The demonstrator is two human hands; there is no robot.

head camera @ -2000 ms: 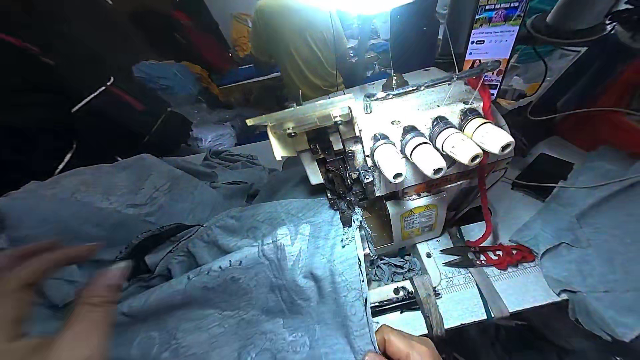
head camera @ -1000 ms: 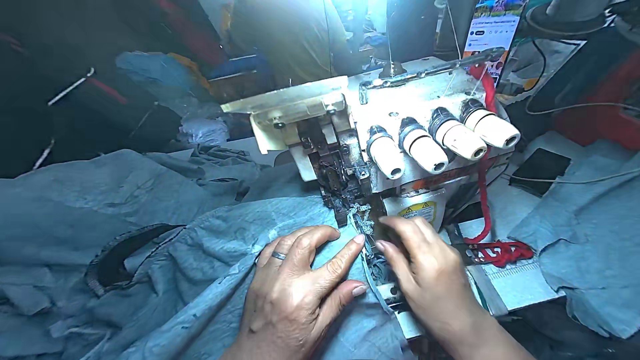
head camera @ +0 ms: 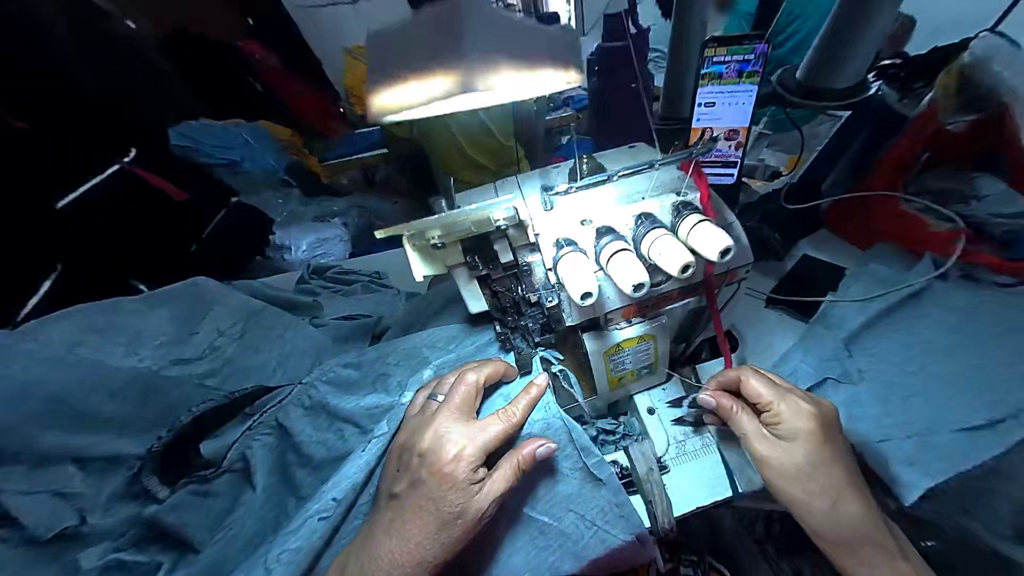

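Note:
My left hand (head camera: 460,448) lies spread on blue-grey fabric (head camera: 344,408), its index fingertip close to the presser foot (head camera: 524,356) of an overlock sewing machine (head camera: 632,280). Frayed fabric trimmings (head camera: 616,432) hang and bunch beside the foot. To the right, my right hand (head camera: 760,424) has its thumb and index finger pinched together over the machine bed. At those fingertips show the dark blades of thread snips (head camera: 686,410) and a thin thread; the fingers hide whatever else they grip. Red cord (head camera: 718,312) hangs down behind this hand.
A lamp (head camera: 476,72) shines over the machine. A smartphone (head camera: 730,104) with a lit screen stands behind it. At right lie a dark flat object (head camera: 806,286), a pale cable (head camera: 920,204) and more blue-grey fabric (head camera: 920,368). Dark cloth (head camera: 120,144) fills the upper left.
My right hand has moved right, from beside the presser foot to the snips. My left hand, at far left two seconds ago, came to the fabric by the foot and remains there.

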